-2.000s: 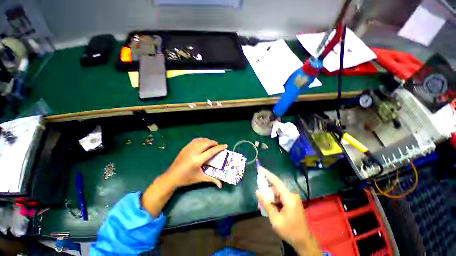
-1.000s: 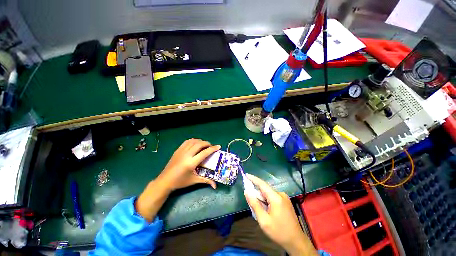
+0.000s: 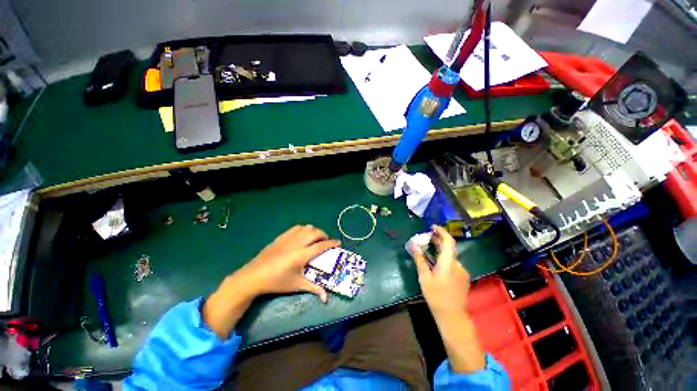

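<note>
An opened phone with its mainboard exposed (image 3: 348,276) lies tilted low over the green mat, its pale block towards my left hand. My left hand (image 3: 286,261) grips its left end between thumb and fingers. My right hand (image 3: 439,263) is to the right, away from the phone, holding a small white object (image 3: 420,243), possibly the dropper bottle, between thumb and fingers. A pale wire ring (image 3: 357,222) lies flat on the mat just above the phone.
A blue electric screwdriver (image 3: 419,126) hangs over a round pot (image 3: 380,176). White tissue (image 3: 415,192) and a blue-and-yellow box (image 3: 468,202) stand beyond my right hand. A soldering iron (image 3: 517,198), red compartment tray (image 3: 496,315) and blue pen (image 3: 104,311) are also there.
My right hand has moved right and away from the phone with the white object. The object's thin tip no longer points at the board. My left hand keeps its hold on the phone.
</note>
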